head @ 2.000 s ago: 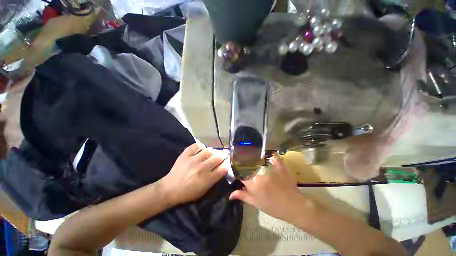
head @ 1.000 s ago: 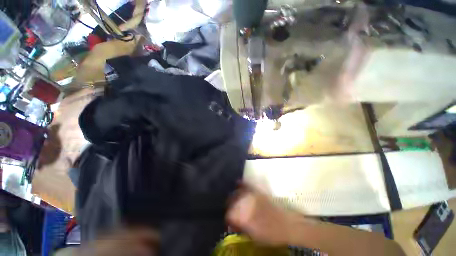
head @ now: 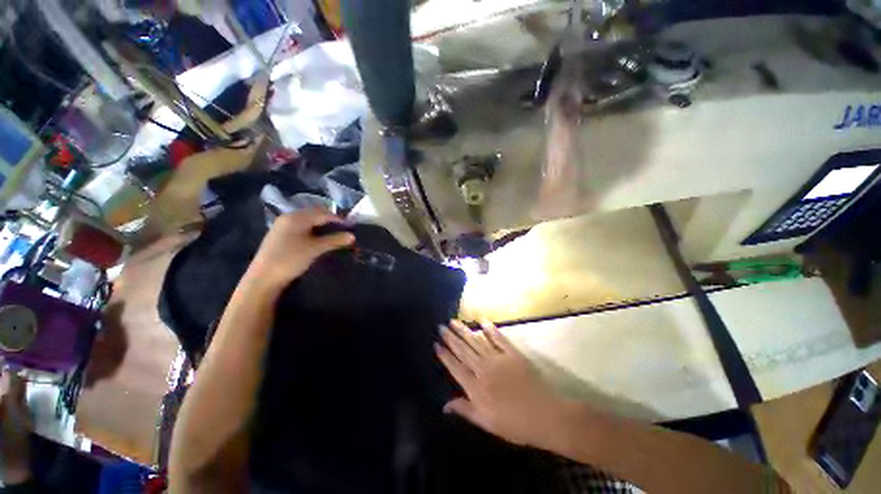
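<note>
A black garment (head: 357, 338) lies left of the needle and hangs toward me, its right edge by the lit needle area (head: 468, 262) of the cream sewing machine (head: 628, 145). My left hand (head: 299, 246) grips a fold at the garment's upper left part. My right hand (head: 493, 376) lies flat with fingers spread, on the garment's right edge and the cream bed. A light grey panel (head: 280, 201) shows behind my left hand. Whether the presser foot touches the cloth cannot be told.
A dark upright tube (head: 380, 63) stands above the machine head. A keypad panel (head: 816, 198) is at right, with a green item (head: 763, 269) below it. A phone (head: 846, 425) lies at lower right. A purple box (head: 43, 328) stands left of the brown board (head: 126, 376).
The garment has shifted from the needle toward me and spread flatter. My left hand has moved up onto its upper left part. My right hand has opened flat near the bed's edge.
</note>
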